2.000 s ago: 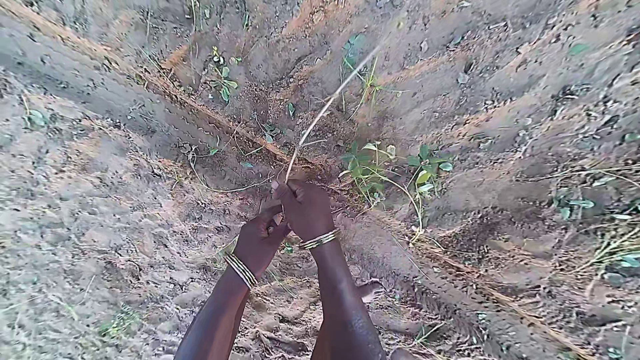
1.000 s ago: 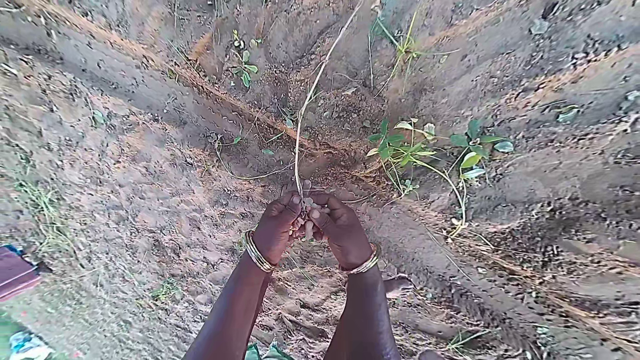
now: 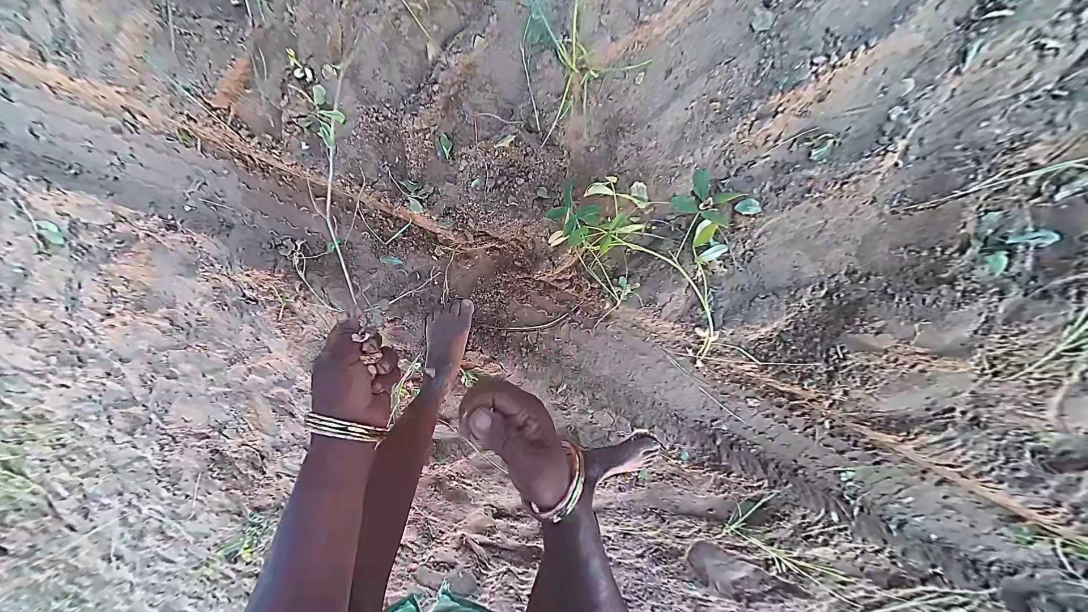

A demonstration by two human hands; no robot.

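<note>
My left hand, with metal bangles at the wrist, is closed around the lower end of a thin plant stem and small pale lumps that look like pods. The stem rises from the fist and bears a few green leaves near its top. Lower right of it, my right hand is curled, the thumb against the fingers; whether something small is inside cannot be told. Bangles ring that wrist too. The hands are apart.
My bare feet stand on dry, ridged soil. A leafy green plant grows ahead of my hands, with grassy weeds farther up. Dry stalks lie along the ridge at right, and a clod sits at lower right.
My hands were together at the stem's base a second ago; now they are apart. The left hand has moved left with the stem, and the right hand has let go of it.
</note>
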